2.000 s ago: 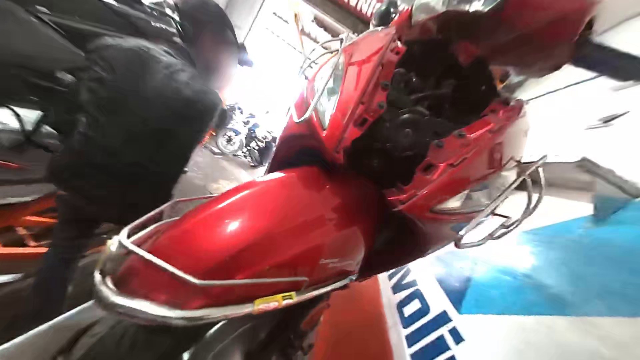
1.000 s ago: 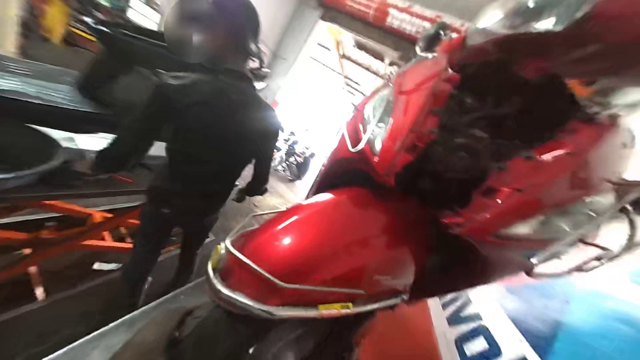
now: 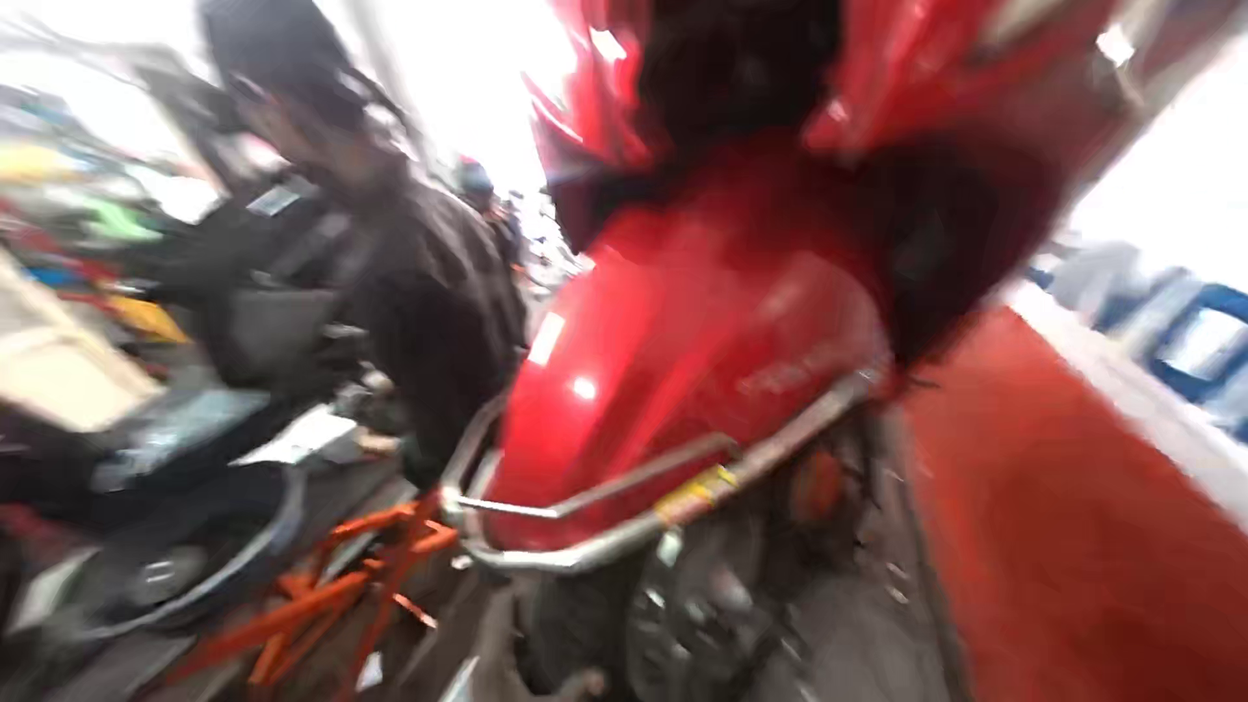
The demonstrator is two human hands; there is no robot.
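A red scooter's front fender (image 3: 682, 351) fills the middle of the view, with a metal guard rail (image 3: 595, 556) around its lower edge. The scooter's front wheel (image 3: 585, 624) is below it, partly cut off. At the bottom edge, beside the wheel, a blurred brownish shape looks like my left hand (image 3: 507, 653); its fingers are unclear, and whether it touches the tyre cannot be told. My right hand is not in view. Above the fender, the red body panels surround a dark opening (image 3: 736, 68).
A person (image 3: 429, 273) in dark clothes and a dark cap stands at the left, near dark vehicle parts. An orange metal frame (image 3: 322, 595) and a dark wheel (image 3: 185, 556) lie lower left. Red flooring (image 3: 1043, 507) runs along the right. Another person (image 3: 478, 185) is farther back.
The view has swung and come closer to the scooter's front. The nearby person, earlier facing away one second ago, now shows in side view. The brownish shape by the wheel has appeared.
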